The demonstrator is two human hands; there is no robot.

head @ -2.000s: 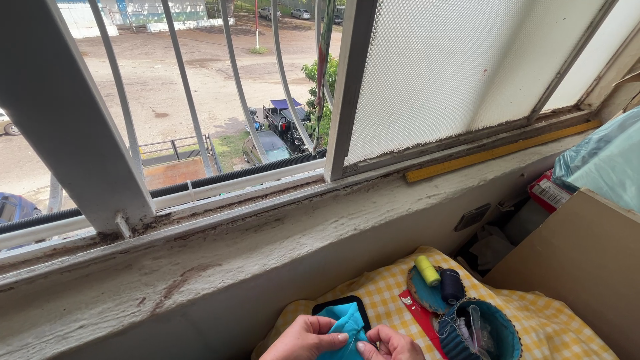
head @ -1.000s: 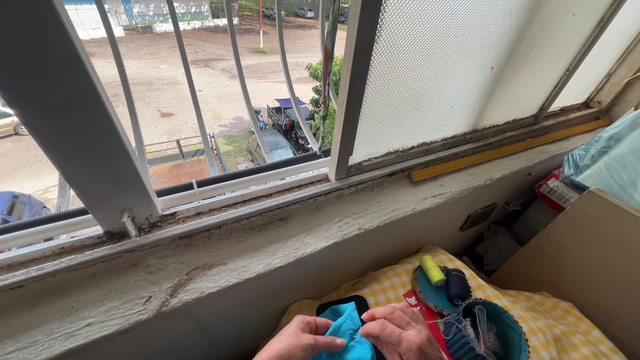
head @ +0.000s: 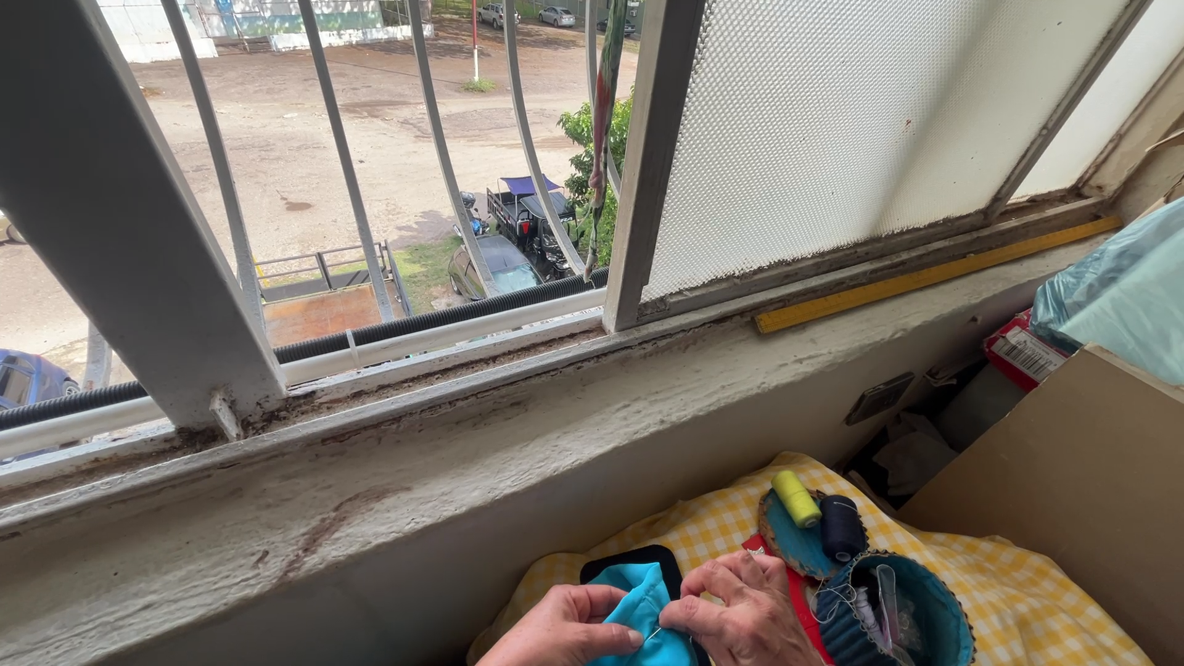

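A bright turquoise cloth (head: 640,601) is pinched between the thumb and fingers of my left hand (head: 566,629) at the bottom centre. My right hand (head: 740,606) is at the cloth's right side, thumb and forefinger together beside a thin pale needle or thread (head: 653,635); which of the two it is, I cannot tell. A black flat item (head: 668,561) lies partly under the cloth. To the right, a round blue-lined sewing basket (head: 943,601) holds small items. A yellow-green thread spool (head: 795,499) and a dark navy spool (head: 840,527) rest on its round lid (head: 782,536).
A yellow-and-white checked cloth (head: 1008,578) lies beneath the sewing things. A cardboard panel (head: 1064,490), a red box (head: 1022,351) and a pale blue plastic bag (head: 1124,287) stand at the right. A yellow wooden strip (head: 934,275) lies on the worn windowsill (head: 555,416) by the barred window.
My right hand has moved from low beside the left hand to a higher spot, right of the turquoise cloth. My left hand still pinches the cloth.
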